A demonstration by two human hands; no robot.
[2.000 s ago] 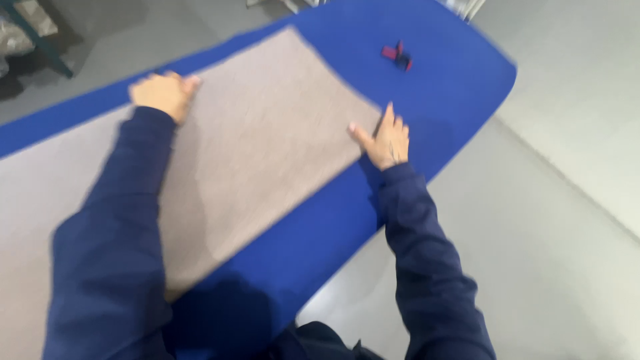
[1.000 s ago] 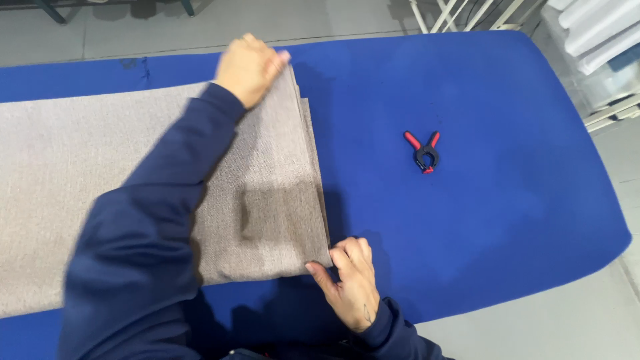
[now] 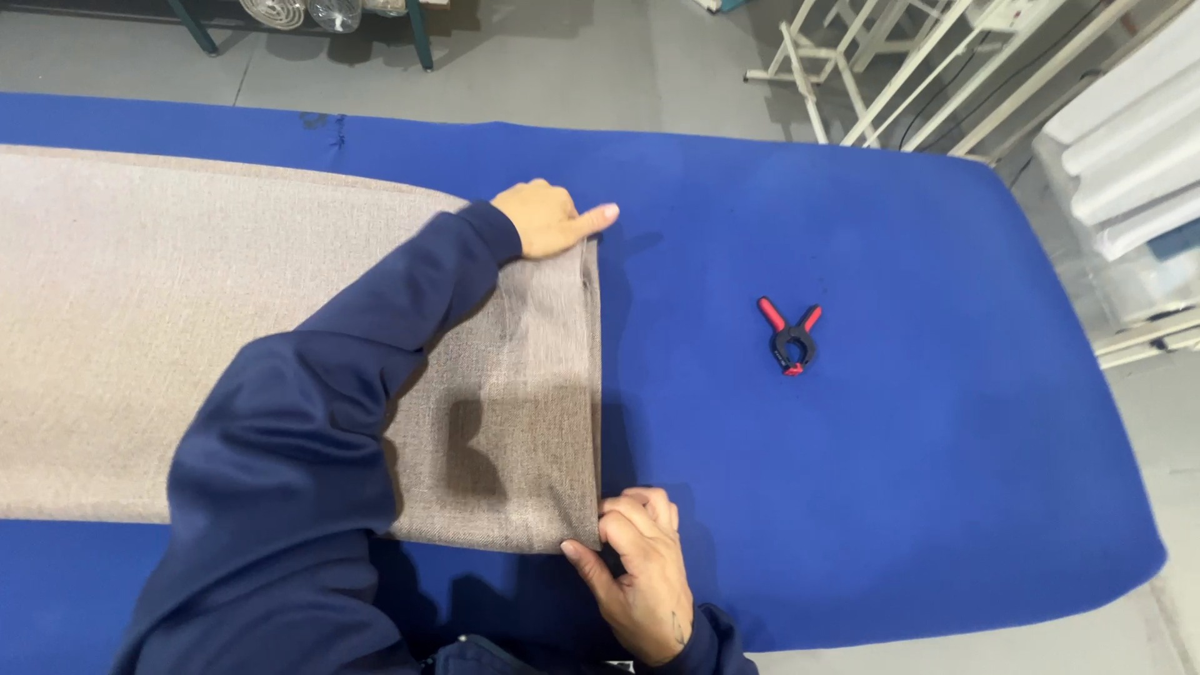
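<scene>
A folded length of beige woven fabric (image 3: 281, 234) lies on the blue padded table (image 3: 891, 469), its layered end toward the middle. On the far corner of that end rests my left hand (image 3: 553, 220), knuckles up and thumb pointing right; its fingertips are hidden. My right hand (image 3: 642, 562) pinches the near corner of the same end between thumb and fingers. To the right of the fabric lies a black and red spring clamp (image 3: 794, 342), touched by neither hand.
Beyond the far edge stand white metal frames (image 3: 844, 66) and a rack with rolls (image 3: 333, 11) under it. White draped cloth (image 3: 1134, 141) hangs at the right, past the table's corner.
The fabric, laid wide in the oldest frame, is now in a narrower fold with a layered end. Both hands have moved to that end's corners. The view has shifted.
</scene>
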